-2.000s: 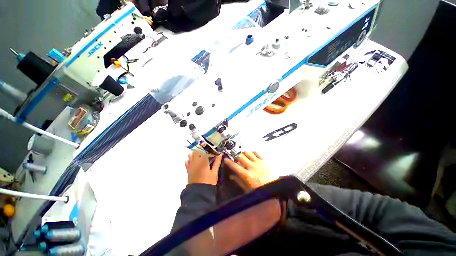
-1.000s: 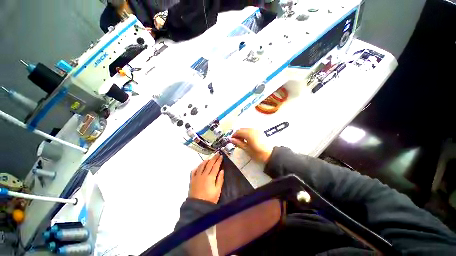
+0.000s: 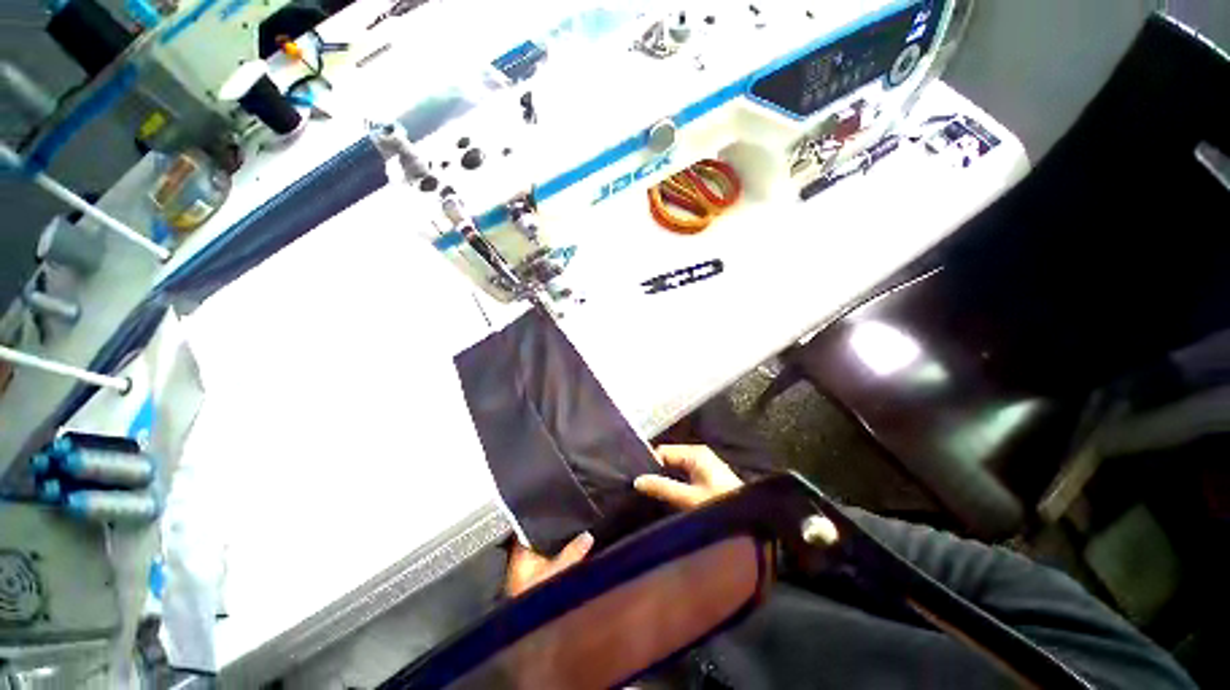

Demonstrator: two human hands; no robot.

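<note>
A dark purplish-grey fabric piece (image 3: 540,418) lies from the presser foot and needle (image 3: 529,280) of the white sewing machine (image 3: 607,169) down over the table's front edge. My left hand (image 3: 546,563) grips its near left edge, thumb on top, partly cut off by the dark glasses frame. My right hand (image 3: 688,479) holds its near right edge, thumb on top and fingers partly hidden. The fabric's far end is at the needle; whether it is under the foot I cannot tell.
Red-orange scissors (image 3: 695,197) lie under the machine arm, black thread snips (image 3: 684,276) right of the needle. Small tools (image 3: 853,165) lie at the table's right end. Thread cones (image 3: 101,479) are at the left, a dark striped strip (image 3: 283,223) behind, a dark chair (image 3: 944,364) at right.
Both hands have moved from the needle down to the table's front edge. More of the fabric now shows, spread between needle and hands. The view has shifted down and right.
</note>
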